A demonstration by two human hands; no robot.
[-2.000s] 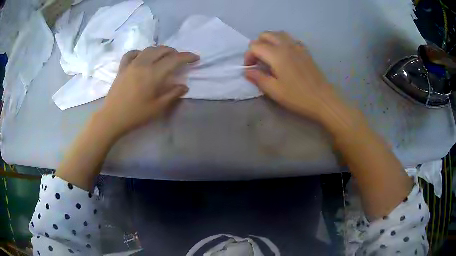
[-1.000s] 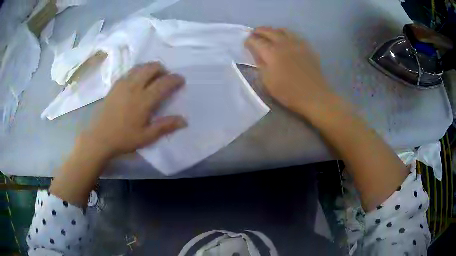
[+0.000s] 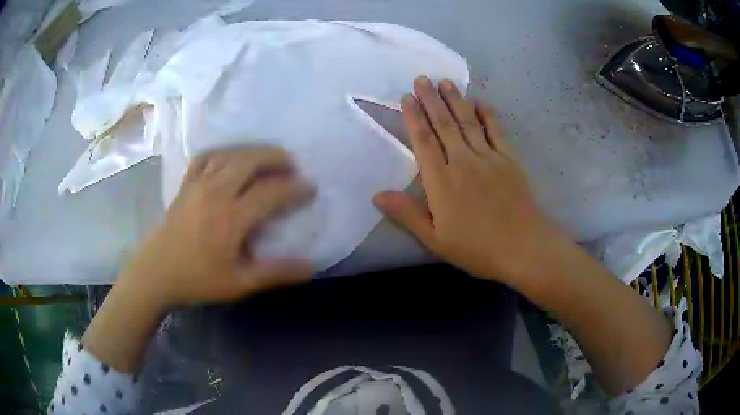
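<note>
A white fabric piece [image 3: 276, 97] lies spread over the middle of the table, with a pointed notch open on its right side. My left hand [image 3: 235, 219] is blurred and rests over the piece's lower left part, fingers spread. My right hand [image 3: 462, 162] lies flat with fingers apart at the piece's right edge, beside the notch. A gathered white bundle [image 3: 118, 101] lies at the left, touching or partly under the piece. Whether my left fingers pinch any cloth is hidden by blur.
A steam iron [image 3: 661, 81] sits at the upper right of the pressing table [image 3: 568, 162]. More white pieces [image 3: 28, 105] and a brownish strip [image 3: 57, 32] lie at the far left. White cloth lies in a yellow wire basket [image 3: 704, 292] below the right edge.
The white piece has gone from gathered between my hands to opened out, with its notch spread. My right hand has flattened and moved down. My left hand has moved lower.
</note>
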